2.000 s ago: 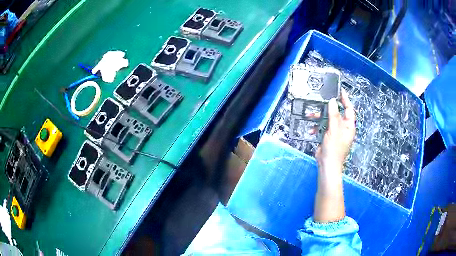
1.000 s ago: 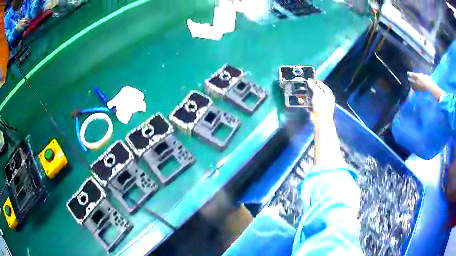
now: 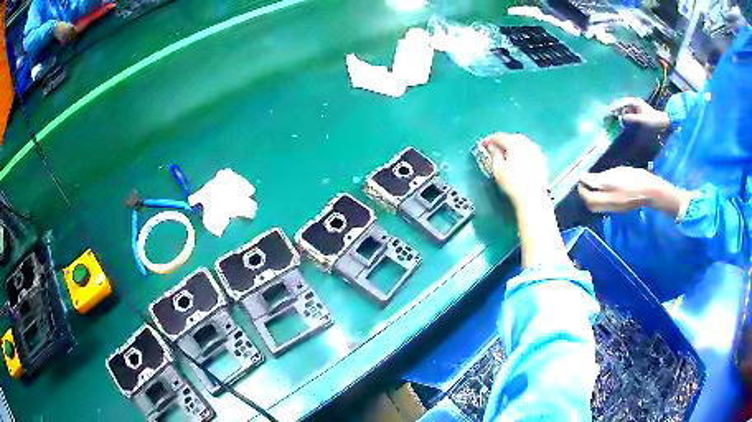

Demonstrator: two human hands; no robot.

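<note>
My right hand [image 3: 515, 165] reaches over the green bench near its front edge and is closed on a housing [image 3: 484, 158], mostly hidden under the fingers. Several black-grey housings lie in a slanting row on the mat, each with a broad lens section and a narrower windowed section; the nearest one [image 3: 422, 191] is left of my hand. My left hand is not in view.
A blue parts bin [image 3: 585, 247] stands below the bench edge. Another person's hands [image 3: 631, 189] are at the right. Masking tape roll [image 3: 166, 241], cutters [image 3: 136, 235], white cloths [image 3: 224, 200], yellow button box [image 3: 86, 282] and black fixture [image 3: 35, 305] lie left.
My right hand has moved from over the bin, with the housing, to the bench top. The view has shifted, showing more of the far bench and the other person.
</note>
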